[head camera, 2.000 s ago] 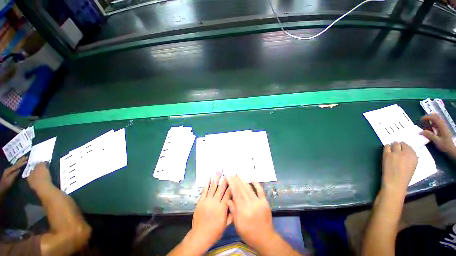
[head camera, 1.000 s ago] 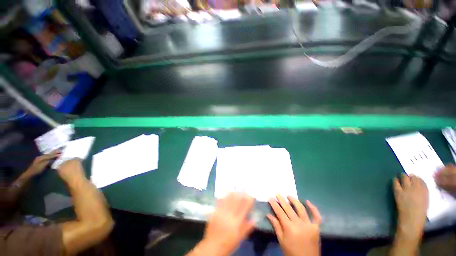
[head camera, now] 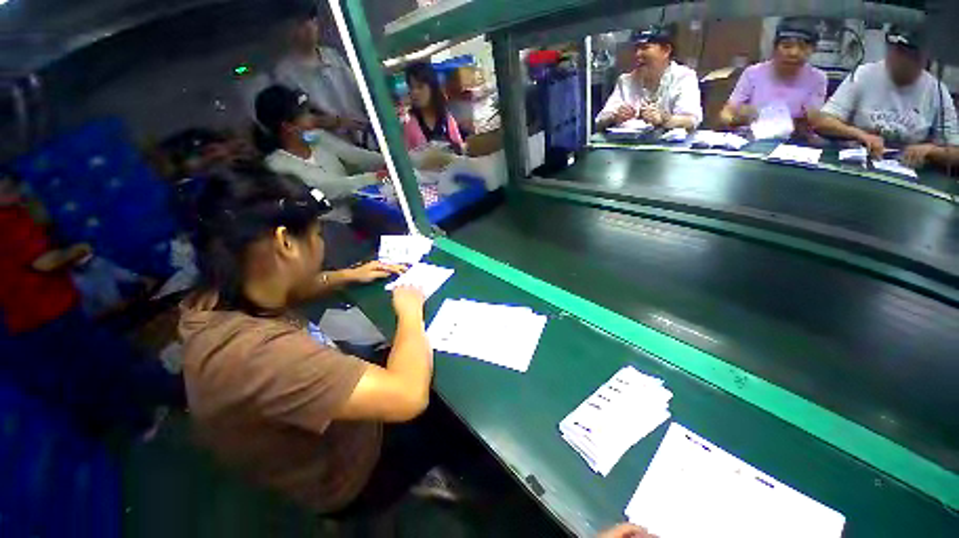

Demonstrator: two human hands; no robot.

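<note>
The stack of unfolded sheets (head camera: pixel 731 489) lies on the dark green bench at the lower right, cut off by the frame's bottom edge. The pile of folded leaflets (head camera: pixel 615 418), narrow strips with short black marks, lies just left of it. Only some fingertips (head camera: pixel 628 531) show at the bottom edge, at the lower left corner of the sheets. They are cut off, and I cannot tell what they hold or surely which hand they belong to. No other part of my hands shows.
A neighbour in a brown shirt (head camera: pixel 305 389) sits at the left, hands on a white sheet (head camera: pixel 423 278), with a neighbour's sheet stack (head camera: pixel 489 333) beside it. A bright green strip (head camera: pixel 684 363) borders the dark belt. Several people sit across the line. Blue bins stand left.
The view has swung left and up, bringing the seated neighbour and the people across the line into view. My hands have dropped almost wholly out of the bottom; the right neighbour's hands are gone.
</note>
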